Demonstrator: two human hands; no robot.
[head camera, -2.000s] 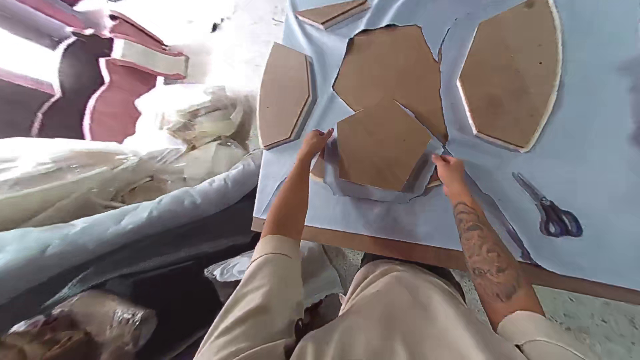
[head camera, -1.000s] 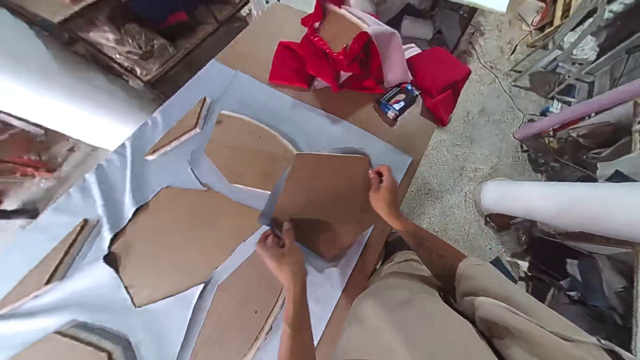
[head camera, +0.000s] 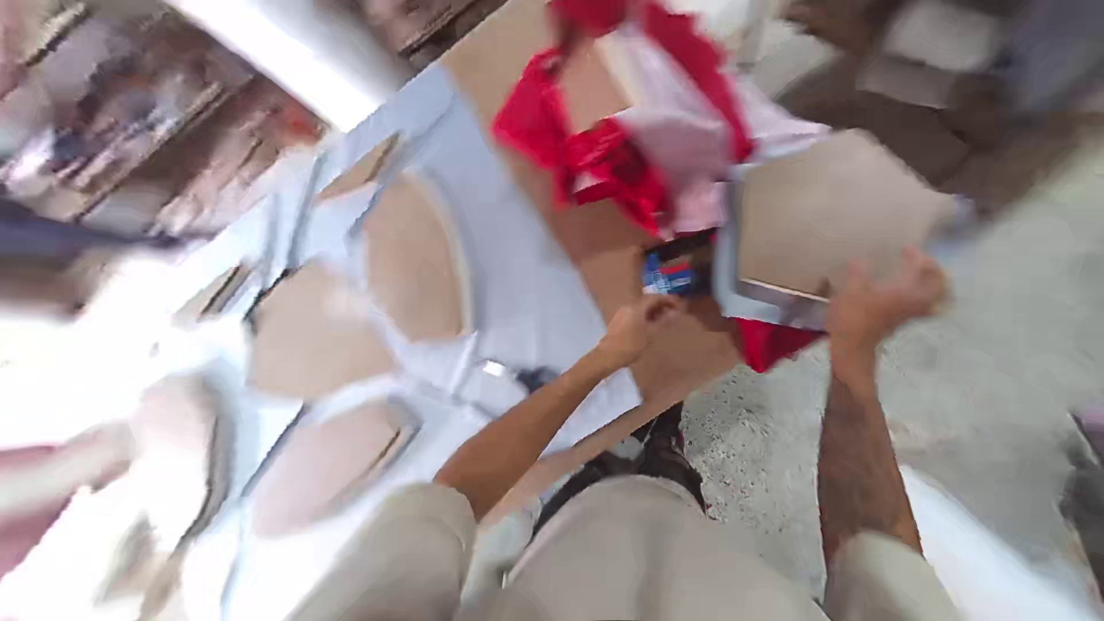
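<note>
My right hand (head camera: 880, 297) grips the lower edge of a brown polygonal board (head camera: 837, 216) backed with light blue-grey fabric, at the table's right end. My left hand (head camera: 634, 328) is off the board, close to a small blue box (head camera: 671, 274) on the brown tabletop; blur hides whether its fingers touch anything. Light blue fabric (head camera: 517, 259) lies over the table, bearing several brown panels, among them a curved one (head camera: 414, 259) and a many-sided one (head camera: 315, 336). A dark-handled tool (head camera: 535, 377) shows partly beside my left forearm.
Red fabric (head camera: 530, 112) and pale pink cloth (head camera: 677, 129) are heaped at the table's far end. A white roll (head camera: 293, 60) lies beyond the table at upper left. Speckled floor (head camera: 750, 448) shows at the right, past the wooden table edge (head camera: 690, 379).
The board moved from over the blue fabric to beside the red heap at the table's end. My left hand, at the board's edge before, has come away from it. The view has swung.
</note>
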